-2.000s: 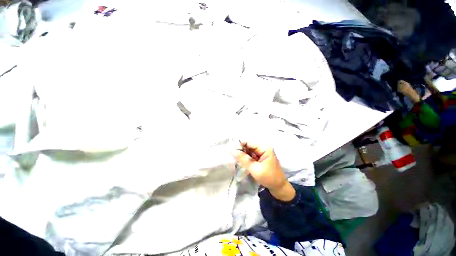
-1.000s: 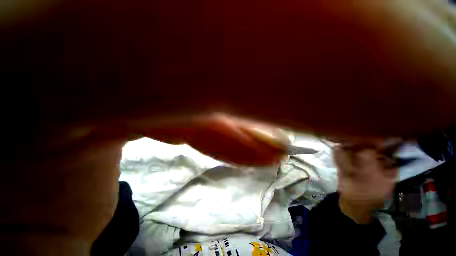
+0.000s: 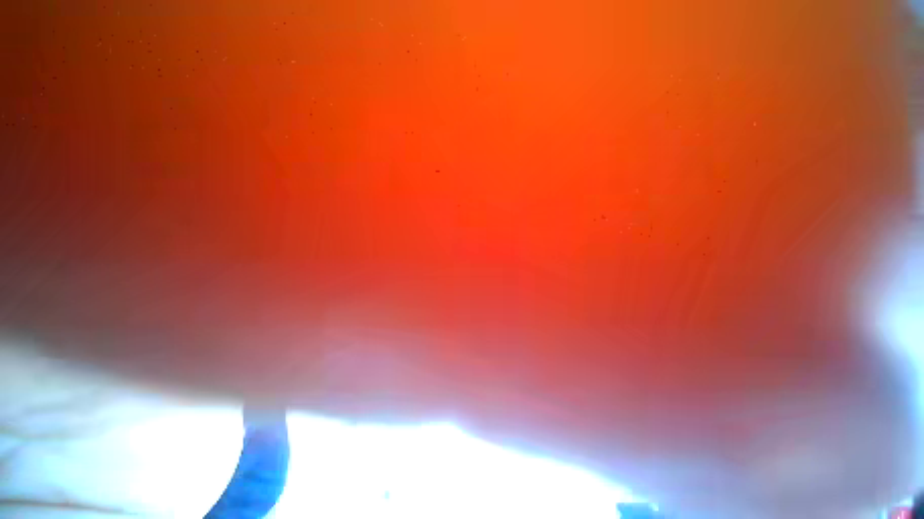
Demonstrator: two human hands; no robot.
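Note:
A very large, blurred orange-red shape point(image 3: 456, 203) covers most of the view from the top down. It looks like skin, a finger or hand right against the camera. I cannot tell which of my hands it belongs to, and no fingertips or wrist show clearly. Below it is a strip of overexposed white point(image 3: 405, 471), where garment and table cannot be told apart. Faint creases of pale cloth point(image 3: 61, 441) show at the lower left. No snips can be made out.
A curved blue band point(image 3: 261, 466) stands out against the white at the lower left; what it is cannot be told. A small blue patch point(image 3: 637, 510) shows at the bottom edge, right of centre. A small reddish spot point(image 3: 901, 513) is in the bottom right corner.
The pale garment and both sleeved arms were visible before. The dark shape over the lens now glows orange-red and covers more of the view, and my right hand no longer shows separately.

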